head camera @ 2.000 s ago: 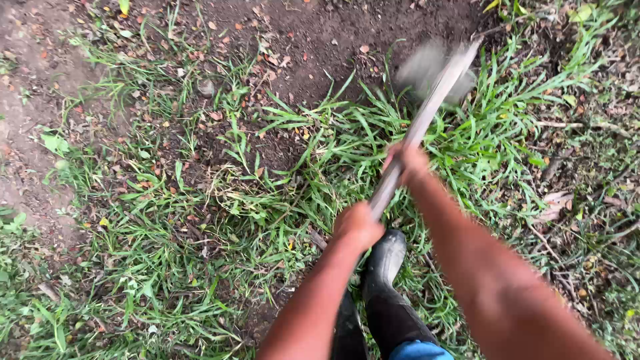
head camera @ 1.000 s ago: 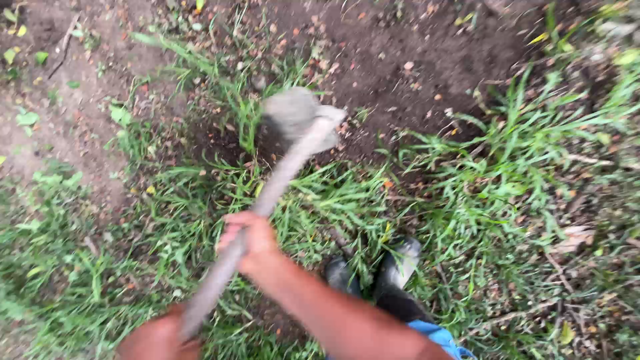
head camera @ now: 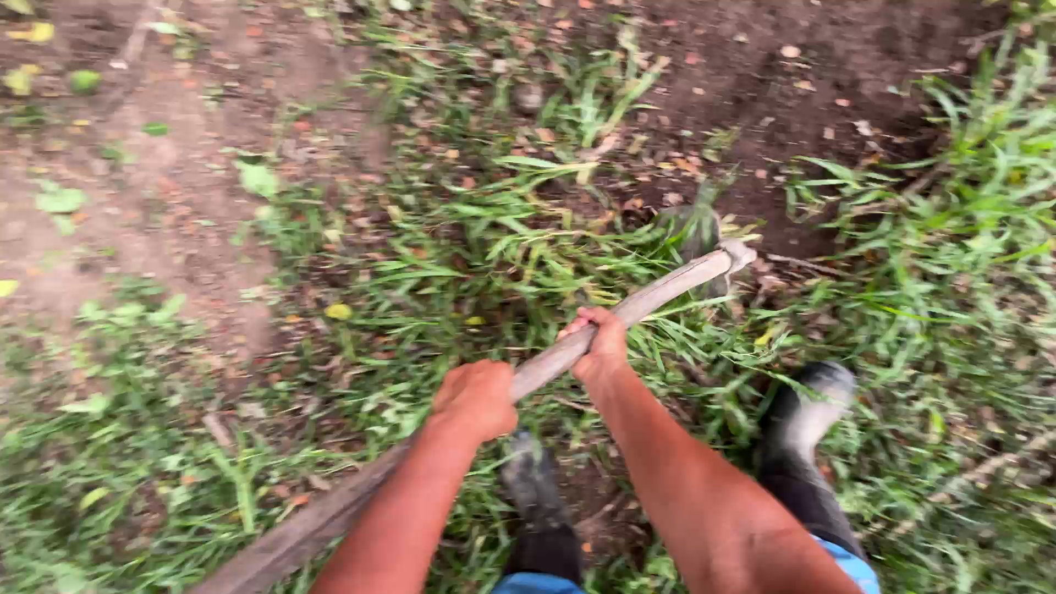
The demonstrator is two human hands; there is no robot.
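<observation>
A hoe with a long wooden handle (head camera: pixel 670 286) crosses the view from the lower left up to the right of the middle. Both hands grip it. My left hand (head camera: pixel 476 398) is closed around the handle near the middle of the view. Farther up toward the head, my right hand (head camera: pixel 600 345) holds the same handle. The hoe's metal blade (head camera: pixel 700 239) is down at the green grass (head camera: pixel 528 256), partly hidden by leaves and the handle's end.
My rubber boots stand in the grass, one boot (head camera: pixel 532 478) below my hands and the other boot (head camera: pixel 813 408) to the right. Bare brown soil (head camera: pixel 792 124) lies at the upper right, a dirt strip (head camera: pixel 181 206) at the left. A thin branch (head camera: pixel 982 470) lies lower right.
The hoe's blade was blurred over the soil edge and is now down in the grass. My hands are closer together on the handle than one second ago. My boots now stand farther apart.
</observation>
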